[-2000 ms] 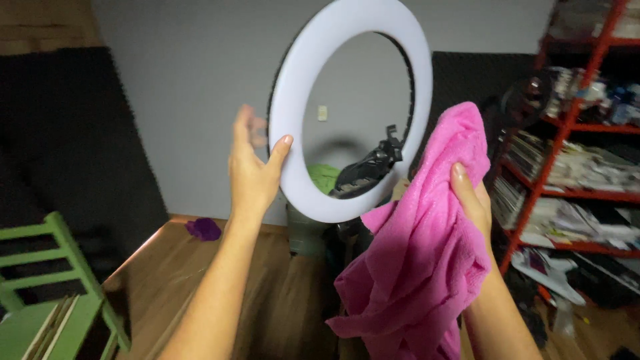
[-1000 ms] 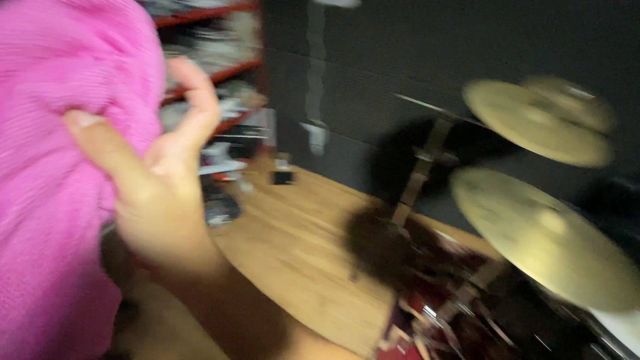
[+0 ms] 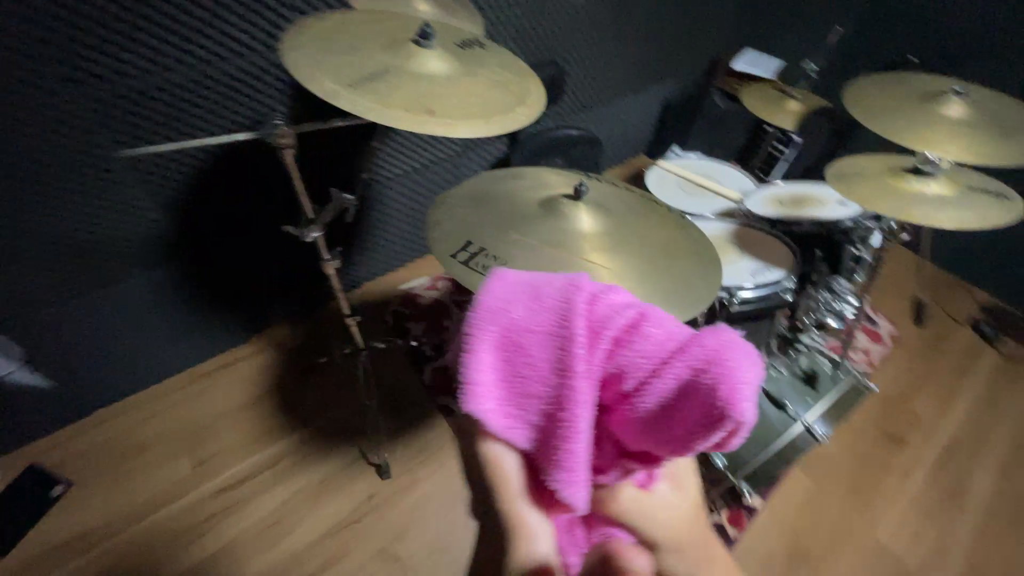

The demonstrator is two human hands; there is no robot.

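Both of my hands are together at the lower middle, around a bunched pink microfiber cloth (image 3: 552, 360). My left hand (image 3: 512, 512) grips it from the left, partly covered by a hanging fold. My right hand (image 3: 660, 512) closes on its lower right part, with fingers partly cut off by the bottom edge. The cloth's upper part overlaps my view of the near edge of a large brass cymbal (image 3: 640, 248); whether they touch I cannot tell. Another cymbal (image 3: 408, 80) is mounted higher, at the upper left.
A cymbal stand (image 3: 320, 248) with a boom rises on the left. Behind the cloth are a snare or tom drum (image 3: 744, 252), a drumstick (image 3: 698, 181) on a drumhead, a bass drum (image 3: 792, 424) and paired cymbals (image 3: 920, 192). A dark flat object (image 3: 28, 508) lies on the wooden floor (image 3: 240, 472).
The view has swung right, from the ring light to the drum kit. Two seconds ago my left hand was at the ring light; now both hands are on the pink cloth.
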